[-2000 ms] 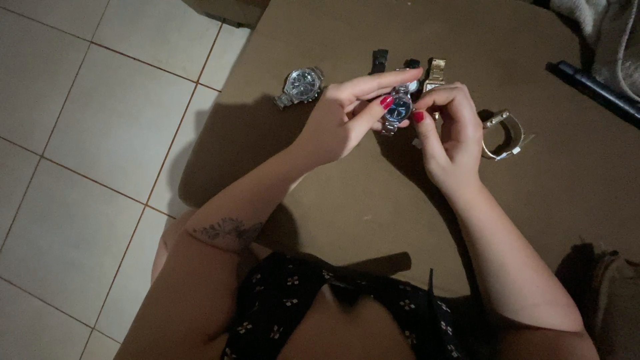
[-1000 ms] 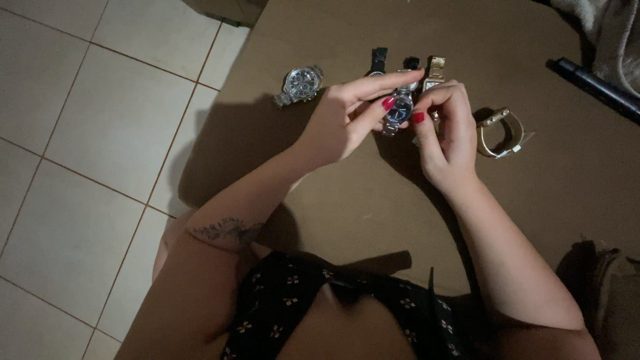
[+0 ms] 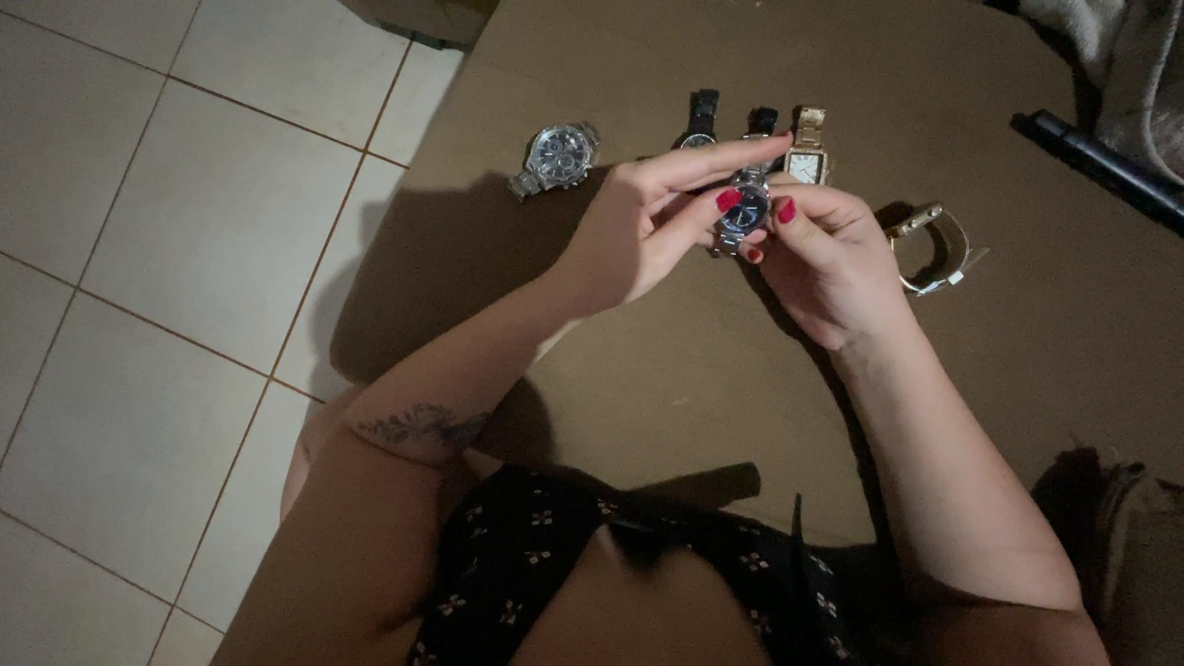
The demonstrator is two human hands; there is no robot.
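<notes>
My left hand point(image 3: 647, 217) holds a silver metal wristwatch with a dark dial point(image 3: 744, 211), its thumb on the edge of the face. From the other side, the thumb and forefinger of my right hand point(image 3: 823, 240) pinch at the side of the watch case. Just behind the hands lie a black-strapped watch point(image 3: 703, 116), a second dark strap point(image 3: 762, 120) partly hidden by my fingers, and a gold watch with a rectangular white face point(image 3: 807, 166). A larger silver chronograph point(image 3: 562, 155) rests left of them. To the right of my right hand lies a gold bangle-like piece point(image 3: 930, 213) with a small white tag.
The watches lie on a flat brown padded-looking surface point(image 3: 629, 388). A long black object point(image 3: 1101, 166) and grey fabric point(image 3: 1147, 74) are at the upper right. Dark, frayed cloth point(image 3: 1110, 518) sits at the lower right. Pale floor tiles point(image 3: 213, 213) extend along the left.
</notes>
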